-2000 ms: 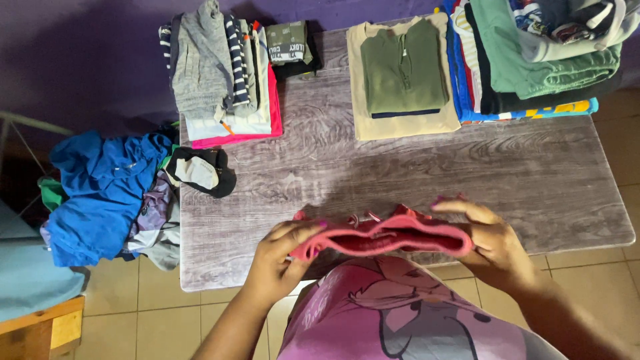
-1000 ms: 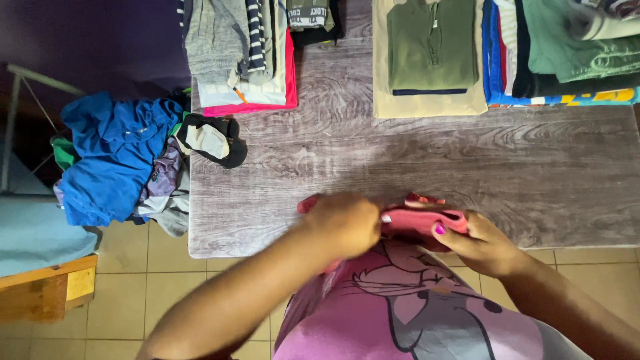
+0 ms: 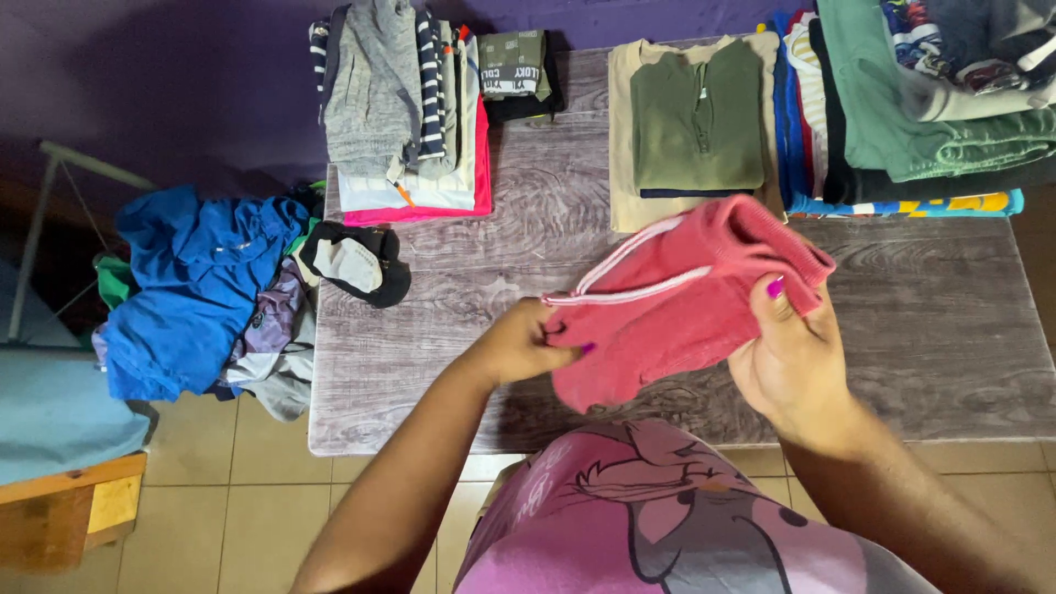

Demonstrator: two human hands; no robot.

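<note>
A red garment with a white drawstring and a ribbed waistband is held up in the air over the front of the wood-patterned table. My left hand grips its lower left end, thumb on top. The waistband end, at the upper right, is in my right hand, with the thumb pressed on the fabric. The garment looks folded lengthwise; its underside is hidden. Behind it lies a folded olive-green top on a beige garment.
At the back left stands a stack of folded clothes beside a small folded pile. Another stack is at the back right. Black and white socks lie at the left edge, near a heap with a blue garment.
The red garment was held by its waistband stretched between both hands near my body; now it is raised, turned and folded narrower, with its drawstring showing.
</note>
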